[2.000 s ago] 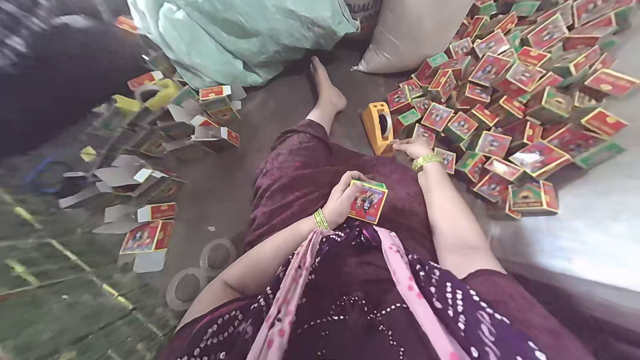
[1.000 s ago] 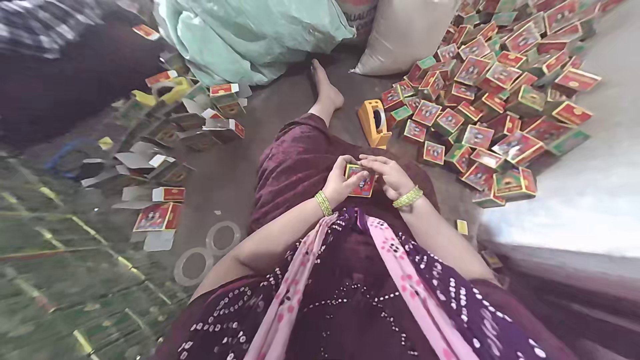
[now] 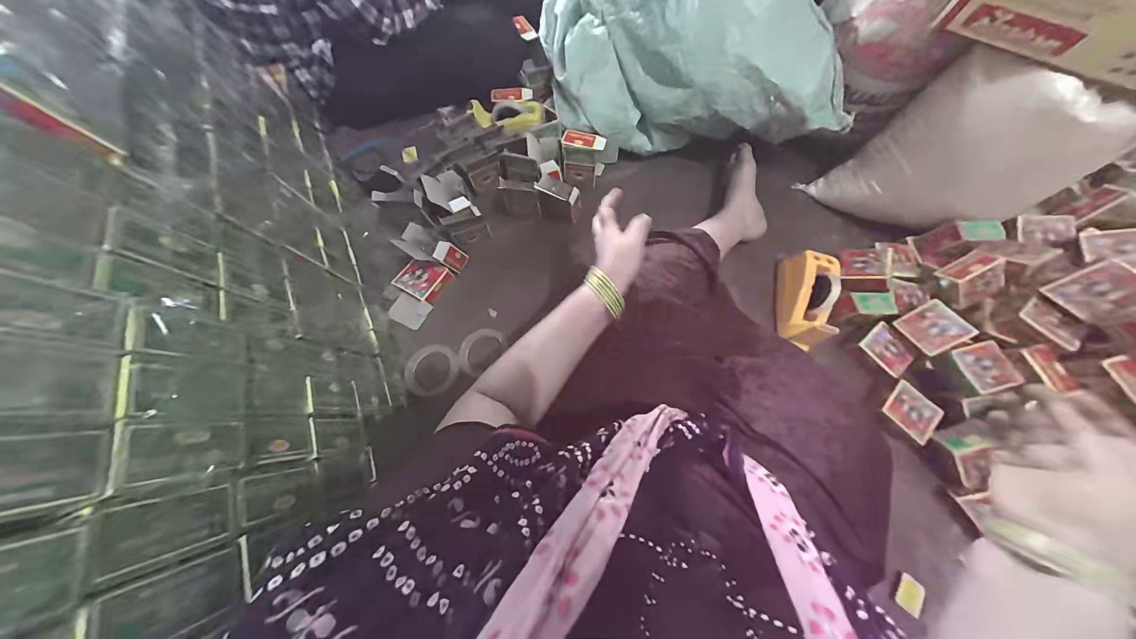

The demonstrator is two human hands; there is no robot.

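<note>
My left hand point(image 3: 619, 240), with yellow-green bangles at the wrist, is raised over the floor beside my knee, fingers apart and holding nothing. Beyond it lie several open-flapped cardboard boxes point(image 3: 444, 200). My right hand point(image 3: 1061, 466) is blurred at the right edge, over the near side of a heap of small red and green printed boxes point(image 3: 985, 366); whether it grips one cannot be told. Between my leg and the heap stands a yellow tape dispenser point(image 3: 806, 297) with a roll in it.
A pale green sack point(image 3: 692, 71) and a whitish sack point(image 3: 985, 142) stand ahead, with a carton point(image 3: 1056, 40) at top right. Stacked dark boxes point(image 3: 177, 355) fill the left side. Two tape rings point(image 3: 432, 369) lie on the floor. A person in checked cloth point(image 3: 355, 35) sits at upper left.
My hands, together at a small box one second ago, are now apart: the left has moved left and is empty, the right has moved right to the heap. The view has shifted.
</note>
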